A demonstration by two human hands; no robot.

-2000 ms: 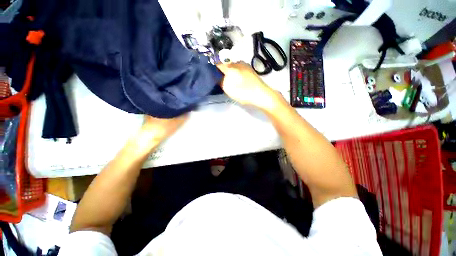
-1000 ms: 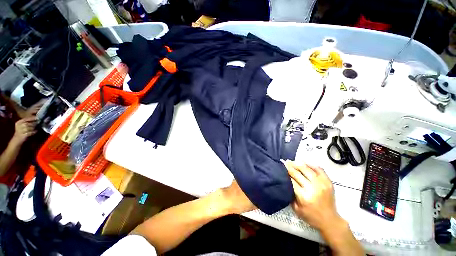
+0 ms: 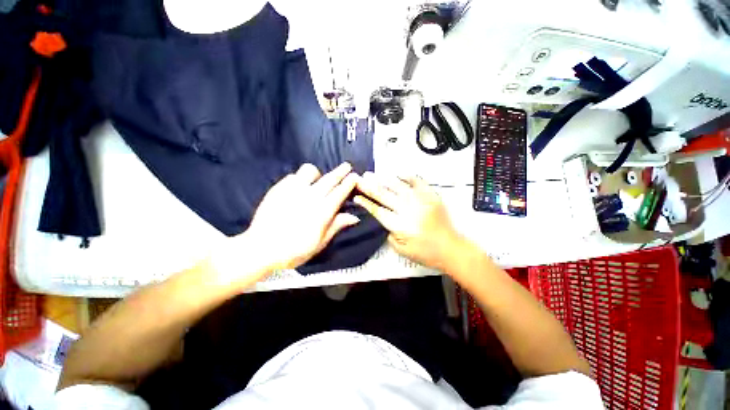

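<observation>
A dark navy garment (image 3: 208,104) lies spread over the left and middle of the white table, one edge under the presser foot and needle (image 3: 344,108). My left hand (image 3: 300,216) lies on the cloth with fingers spread. My right hand (image 3: 408,216) is at the cloth's right edge, fingertips meeting those of my left hand and pressing or pinching the cloth just in front of the needle area. What is under the fingertips is hidden.
Black shears (image 3: 444,128) and a phone (image 3: 501,160) lie right of the needle. Dark strips (image 3: 616,88) hang from the machine head (image 3: 512,48). A notions box (image 3: 632,196) is at right, above a red crate (image 3: 616,320). An orange-red crate (image 3: 20,312) is at the left edge.
The view has swung back down to the table. My left hand has come from under the cloth's front edge onto its top, beside my right hand. The cloth lies flatter.
</observation>
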